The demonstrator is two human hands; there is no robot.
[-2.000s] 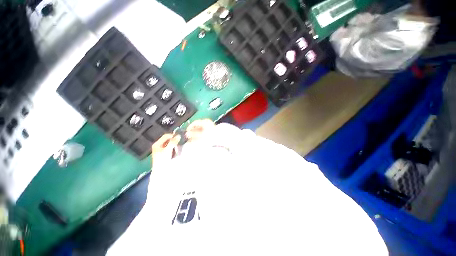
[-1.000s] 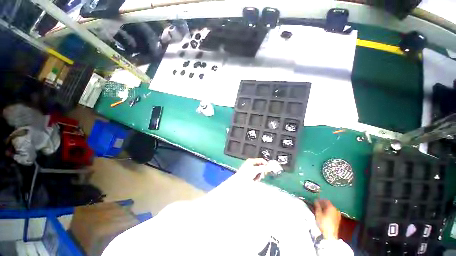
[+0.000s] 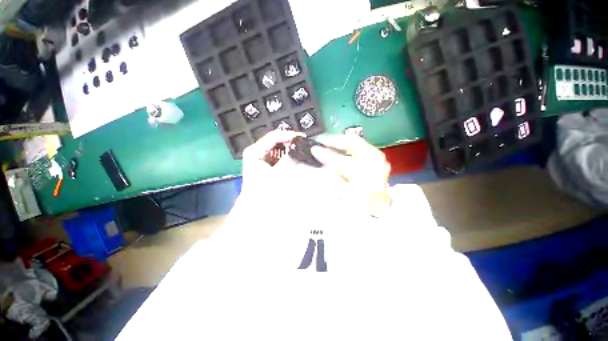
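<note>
My left hand (image 3: 262, 156) holds a small dark module (image 3: 277, 152) with a silvery inside, just past the near edge of the bench. My right hand (image 3: 363, 166) is close beside it and grips a dark piece (image 3: 306, 150) that meets or overlaps the module; its exact shape is unclear. Both hands are overexposed. A black foam tray (image 3: 230, 63) with square pockets lies beyond my hands, several pockets holding silvery modules. A second black tray (image 3: 437, 80) at the right holds a few white-rimmed parts.
A speckled round dish (image 3: 376, 95) lies between the trays. A whitish bottle (image 3: 164, 113) and a black phone (image 3: 115, 170) are to the left. Dark parts lie on white paper (image 3: 143, 73). A white slotted plate (image 3: 580, 82), a red bin (image 3: 405, 157) and a blue bin (image 3: 95, 233) also show.
My right hand has come from beside the speckled dish to my left hand and now holds a dark piece. The camera view has also shifted and turned.
</note>
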